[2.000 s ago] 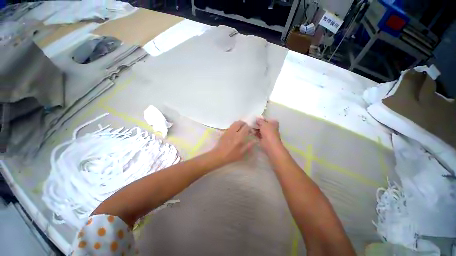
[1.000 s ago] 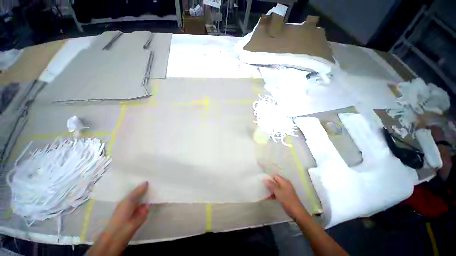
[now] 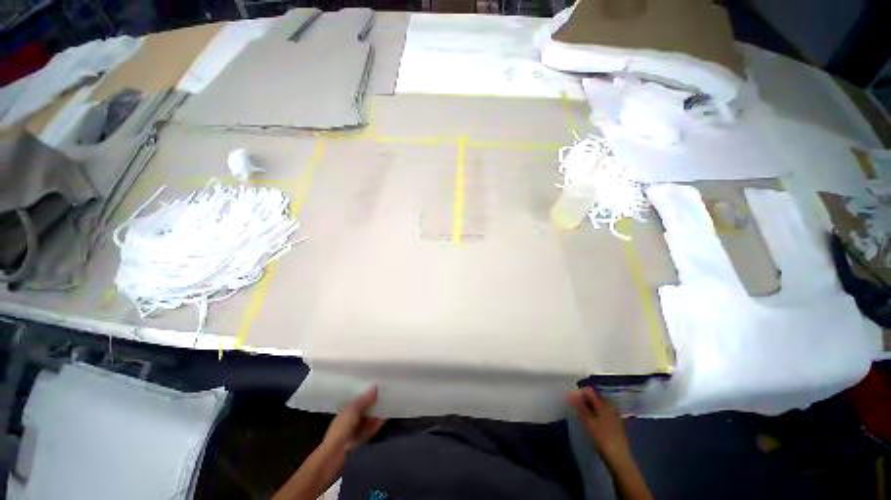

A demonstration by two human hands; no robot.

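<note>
A grey-beige cut panel (image 3: 445,308) lies flat in front of me, nearly blending into the table covering. Its lower edge hangs over the table's front edge. My left hand (image 3: 358,418) holds that lower edge left of centre, and my right hand (image 3: 591,408) holds it near its right corner. The panel's two straps point away from me, around a yellow tape line. A grey-beige panel stack (image 3: 283,83) lies at the back left.
White fabric strips (image 3: 205,244) are piled left, with a smaller pile (image 3: 598,176) right of centre beside a glue bottle (image 3: 572,207). White cut panels (image 3: 752,342) lie right. A cardboard template (image 3: 645,34) lies on a white stack. White pieces (image 3: 117,430) are below the table at left.
The panel has come toward me, and its lower edge now hangs over the table's front edge. Both hands moved with it, still at that edge. Earlier they were together at the panel stack.
</note>
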